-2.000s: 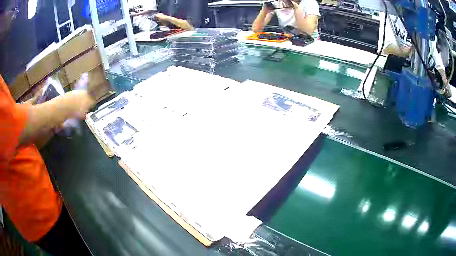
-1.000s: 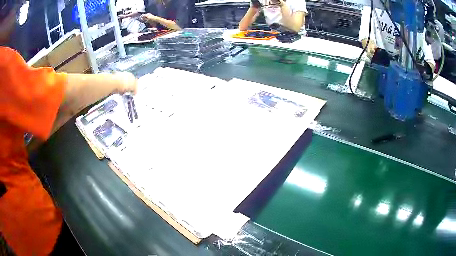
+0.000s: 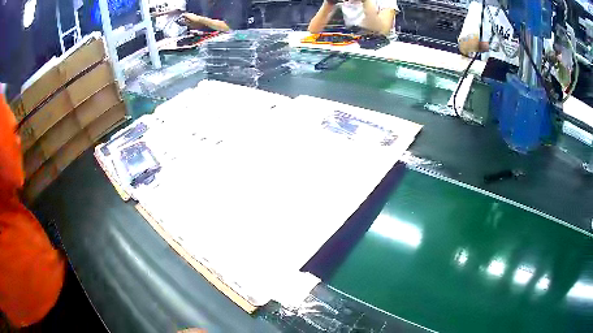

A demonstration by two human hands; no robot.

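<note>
White padding sheets (image 3: 260, 175) lie in a broad layer in front of me, with a tan cardboard edge (image 3: 195, 265) showing under their near left side. Bagged dark parts (image 3: 138, 161) lie on their left corner. More bagged parts (image 3: 359, 127), looking bluish through the plastic, lie near the far right corner. A small skin-coloured patch, perhaps my left hand (image 3: 192, 330), is cut off by the bottom edge; its fingers and any hold are hidden. My right hand is out of the picture.
A glossy green belt (image 3: 448, 260) runs at the right. Clear trays (image 3: 244, 58) are stacked at the far side. A blue fixture (image 3: 522, 117) stands across the belt. Cardboard boxes (image 3: 71, 107) and an orange-clothed person (image 3: 26, 260) are at the left. Other people sit beyond.
The orange-clothed person's arm has drawn back left from the sheets, and the dark item it held there no longer shows in a hand. A skin-coloured patch has appeared at the bottom edge.
</note>
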